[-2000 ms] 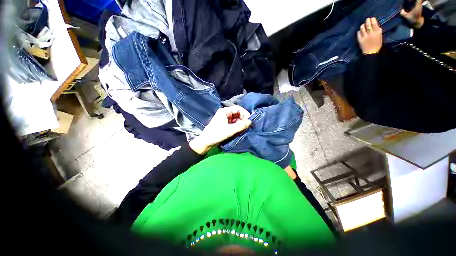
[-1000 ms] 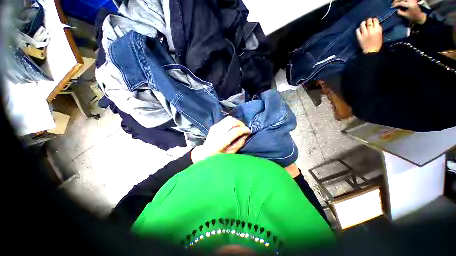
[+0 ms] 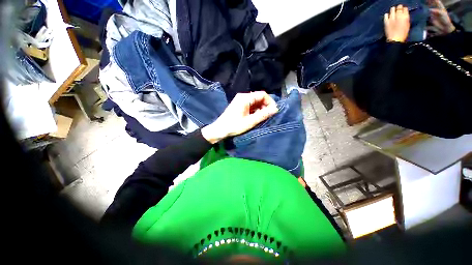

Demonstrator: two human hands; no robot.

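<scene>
A blue denim garment (image 3: pixel 274 140) with pale double stitching hangs in front of my green top. My left hand (image 3: pixel 246 116) is at its upper left edge, with fingers curled and tips pinched together on the cloth. No tool can be made out in the fingers. Only a small patch of my right hand (image 3: pixel 301 181) shows at the garment's lower right edge; the garment hides the rest, so its grip cannot be seen. A heap of garments lies beyond: a mid-blue piece with a pale grey inner face (image 3: pixel 139 111) and a near-black piece (image 3: pixel 209 46).
A person in black at the right handles dark blue denim (image 3: pixel 331 59). A stool (image 3: pixel 370 215) and a white-sided table (image 3: pixel 432 191) stand at the lower right. A wooden-edged table (image 3: pixel 77 59) is at the left, a blue crate (image 3: pixel 88 9) behind it. A white tabletop (image 3: pixel 295 13) lies ahead.
My left hand has risen from low on the denim to its upper edge. The garment now hangs flatter, its double-stitched band showing. The other person's hands have shifted right.
</scene>
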